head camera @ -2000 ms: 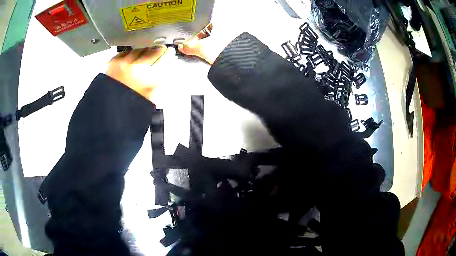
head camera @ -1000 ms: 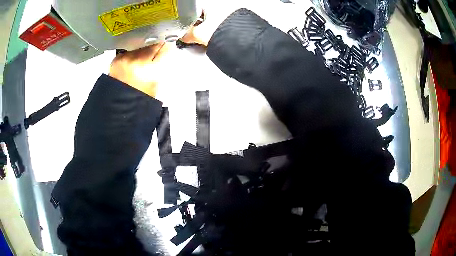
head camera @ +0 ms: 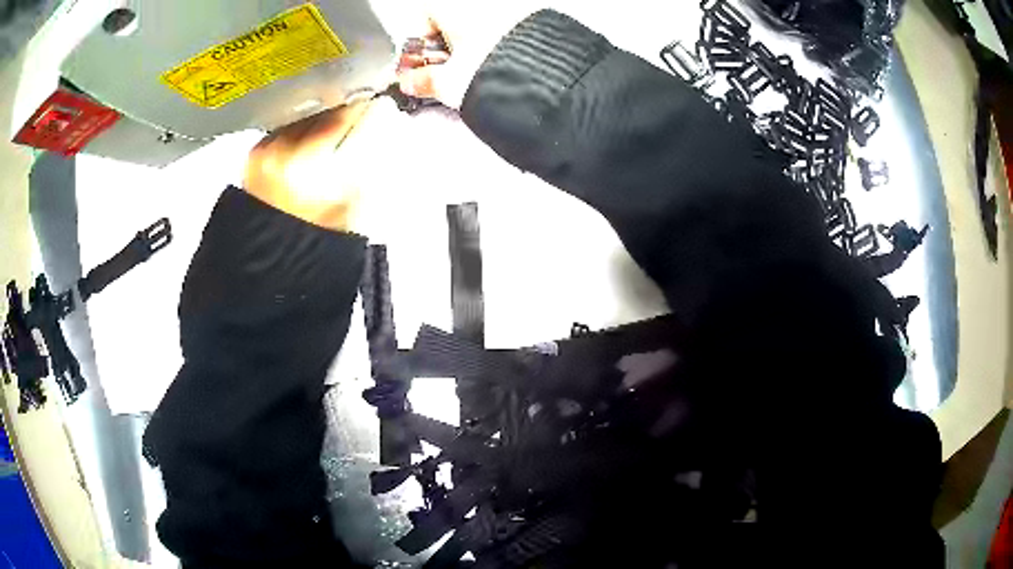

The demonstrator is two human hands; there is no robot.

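My left hand (head camera: 306, 161) lies beside the pale grey machine head (head camera: 250, 56), its fingertips partly hidden and washed out by glare. My right hand (head camera: 424, 69) is at the right side of the machine head, fingers bent, close to a small black piece (head camera: 420, 105). That piece lies between the two hands; the needle area is hidden. Whether either hand grips it is not clear. Black webbing straps (head camera: 465, 267) lie in front of me, two of them pointing towards the machine, with more heaped at the near edge.
Small black slide buckles (head camera: 816, 139) lie loose at right, below a clear bag of dark contents (head camera: 833, 33). Straps with buckles (head camera: 124, 256) lie at left, several bunched at the table edge. Both dark sleeves cover much of the near table.
The view has shifted, so the machine head sits further left and the buckle pile further right. More of my right hand's bent fingers shows. Both hands remain by the machine head.
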